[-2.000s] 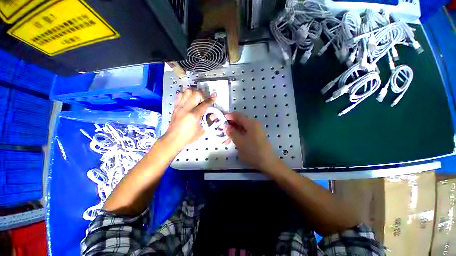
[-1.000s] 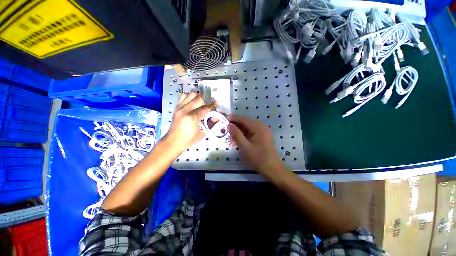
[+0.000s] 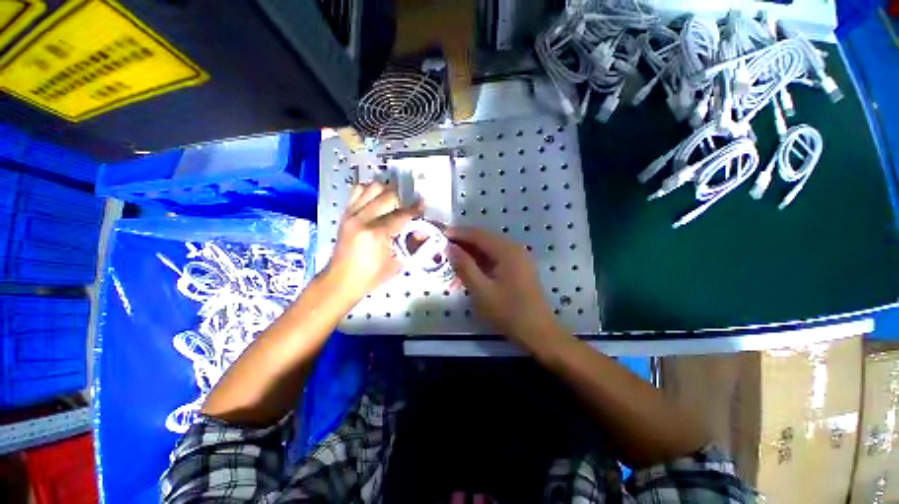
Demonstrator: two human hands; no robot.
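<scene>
A coiled white USB cable [image 3: 422,246] is held between my two hands over the perforated worktable plate [image 3: 532,212]. My left hand [image 3: 371,236] grips its left side, with the fingertips at the front edge of the whitish marking fixture [image 3: 430,187]. My right hand [image 3: 496,281] pinches the coil's right side with thumb and fingers. The cable connector is hidden by my left fingers or too small to tell.
The black laser marking head [image 3: 246,69] hangs at upper left. A fan guard [image 3: 401,103] stands at the plate's back. White cables [image 3: 232,305] lie in the lined blue bin at left. Greyish-white coils [image 3: 725,162] lie on the green mat [image 3: 690,271]. Cartons [image 3: 803,413] stand lower right.
The left fingers have drawn back slightly from the fixture, uncovering more of it. The right hand has turned slightly, still on the coil. The camera view has shifted a little.
</scene>
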